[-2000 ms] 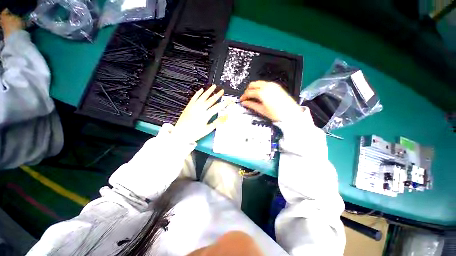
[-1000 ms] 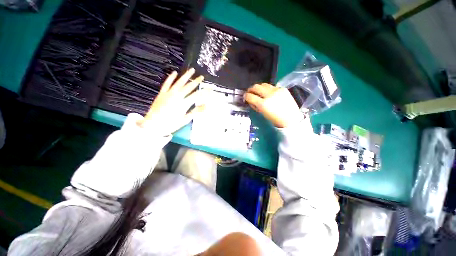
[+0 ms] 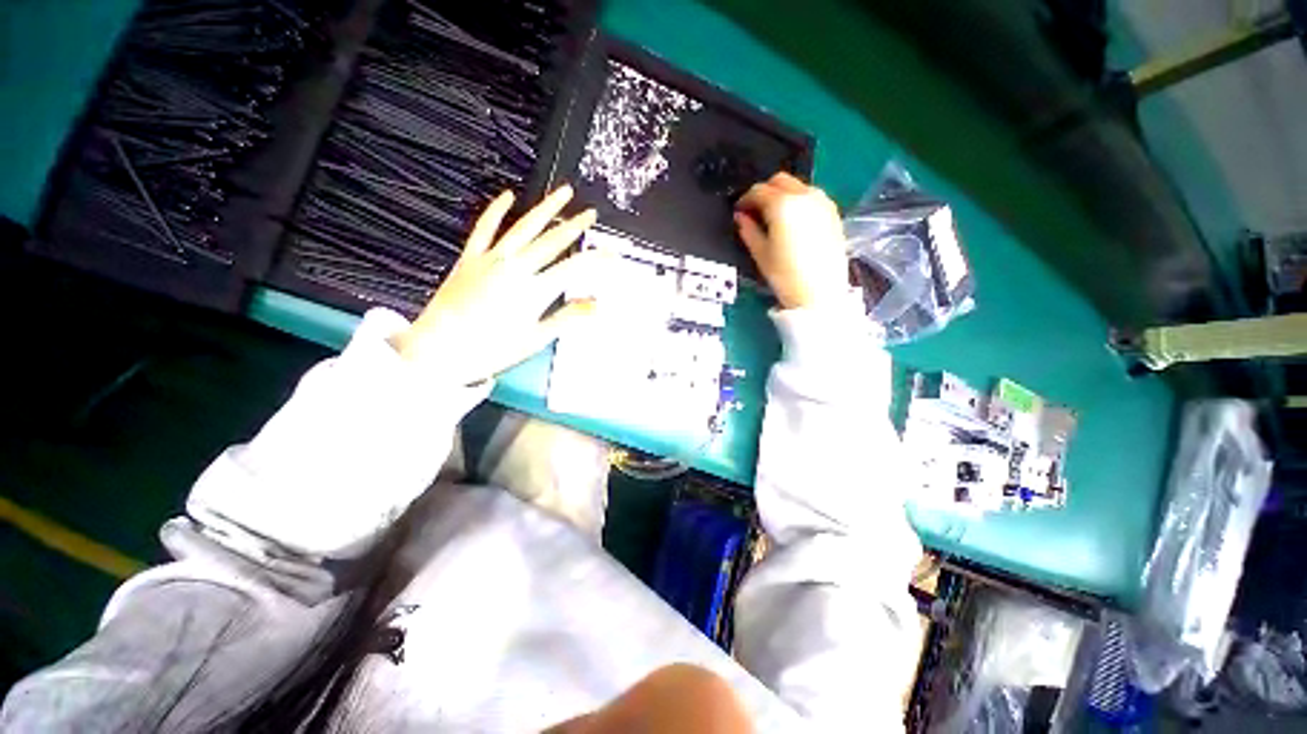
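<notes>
The silver-white fixture (image 3: 631, 351) lies on the green bench in front of me, with small blocks along its top and right edges. My left hand (image 3: 502, 298) rests at its upper left edge, fingers spread. My right hand (image 3: 793, 237) is over the right edge of the small black tray, fingers bent together; whether a small part is between the fingertips is too small to tell. In the tray lie a pile of small silver parts (image 3: 626, 136) and a dark pile of small black parts (image 3: 721, 169).
Two long black trays of thin black rods (image 3: 423, 151) lie at the left. A clear plastic bag (image 3: 910, 265) lies right of the small tray. A second fixture (image 3: 982, 447) with a green patch is farther right. A wrapped item (image 3: 1208, 531) is at the far right.
My right hand has moved from the fixture's top edge up to the right side of the small tray. My left hand stays at the fixture's left edge. The view has shifted to the right.
</notes>
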